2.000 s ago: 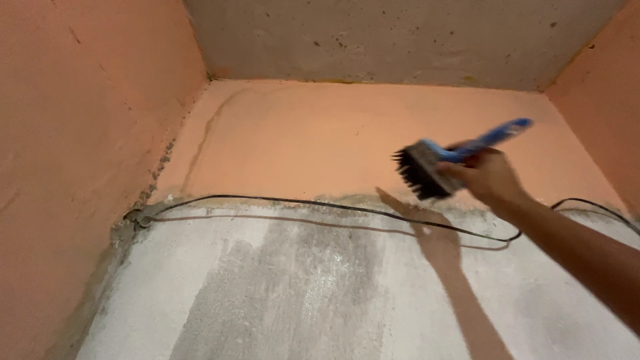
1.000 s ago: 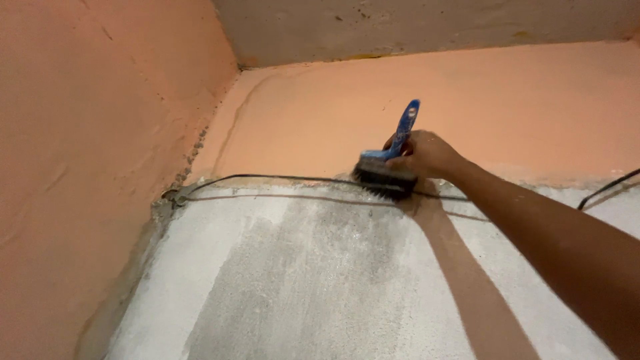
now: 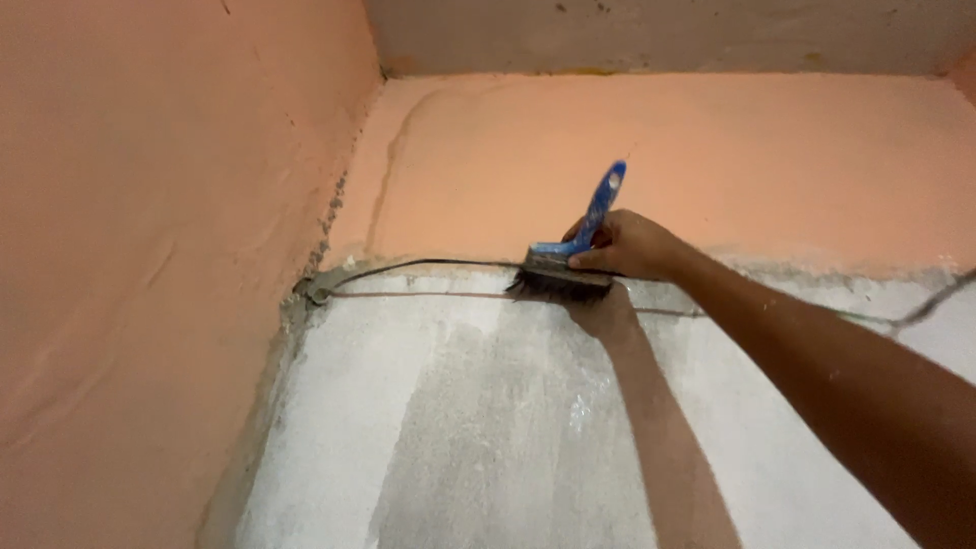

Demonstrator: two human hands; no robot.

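My right hand point(image 3: 637, 244) is closed around a wide masonry brush point(image 3: 568, 267) with a blue plastic handle and dark bristles. The handle tilts up and slightly right; the bristles point down at the top of the whitish-gray plaster band point(image 3: 343, 396). A black cable point(image 3: 427, 261) runs across the wall and passes by the brush head; whether the two touch I cannot tell. Below the brush, a darker gray patch point(image 3: 488, 427) covers part of the plaster. The arm's shadow falls on the wall. My left hand is out of view.
Peach-painted wall point(image 3: 686, 152) stands above the plaster, with another peach wall point(image 3: 152, 229) on the left. The cable enters a rough hole point(image 3: 313, 291) in the left corner. A gray ceiling point(image 3: 656, 34) borders the top, and the cable hangs on at the right.
Two seconds ago the brush was higher, its handle pointing right; one second ago it was down at the cable with the handle up, where it is now. The grip has stayed on it.
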